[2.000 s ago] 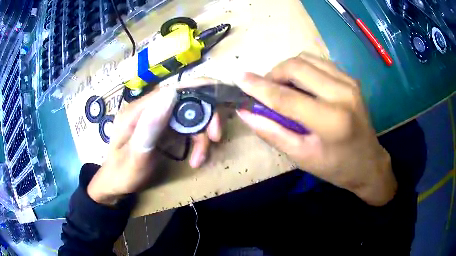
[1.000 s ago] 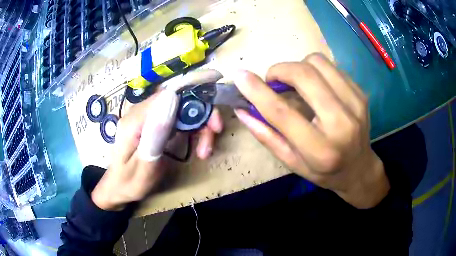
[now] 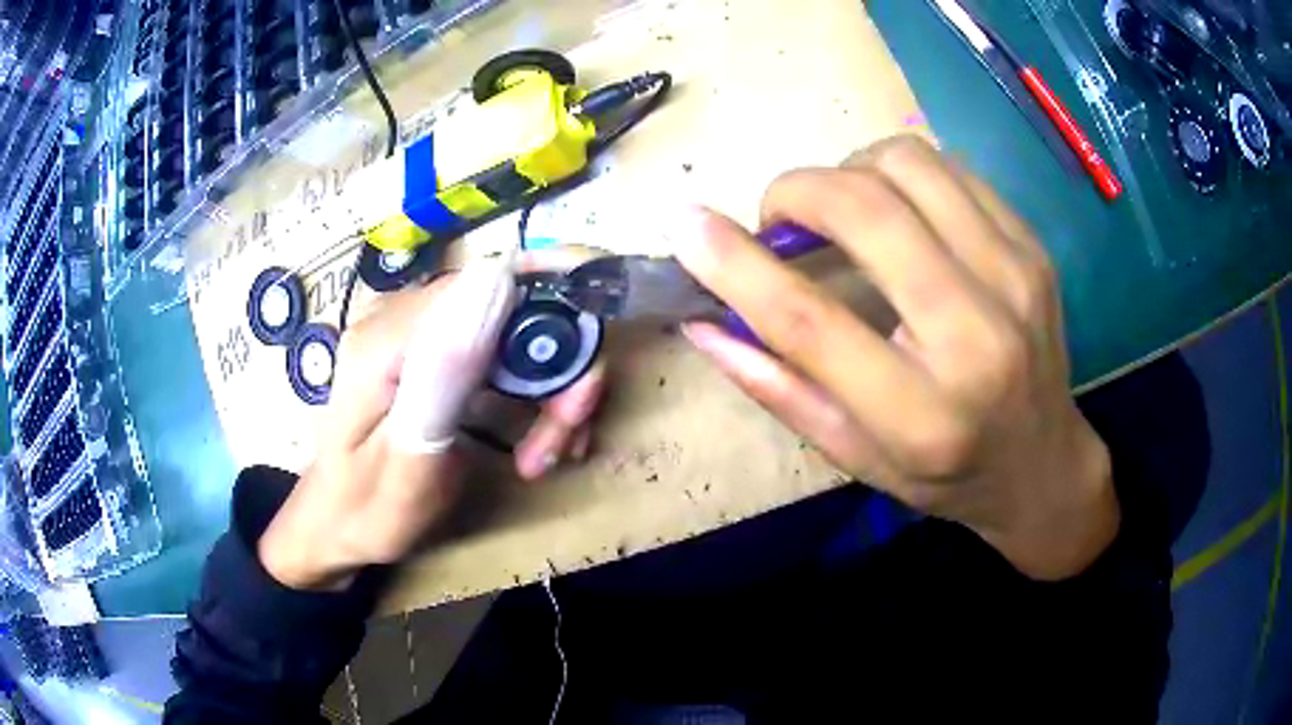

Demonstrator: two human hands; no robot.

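A round black-and-silver part (image 3: pixel 544 349) faces up in my left hand (image 3: pixel 404 404), held between thumb and fingers above the tan board (image 3: pixel 709 425). A whitish covering wraps a left digit. My right hand (image 3: pixel 907 340) is closed around cutters with purple handles (image 3: pixel 788 241). The cutters' blurred metal jaws (image 3: pixel 645 283) point left and lie at the upper right edge of the part. I cannot tell whether the jaws touch it. Much of the handles is hidden by my fingers.
A yellow tool (image 3: pixel 489 156) with blue tape and cord lies beyond my left hand. Two dark rings (image 3: pixel 276 305) lie at left. Filled clear trays (image 3: pixel 199 113) stand at upper left. A red pen-like tool (image 3: pixel 1070 130) and loose round parts (image 3: pixel 1194 139) are on the green mat at right.
The purple handles moved from nearly closed to spread apart, and my right fingers opened with them. The held part shifted slightly and remains in my left hand.
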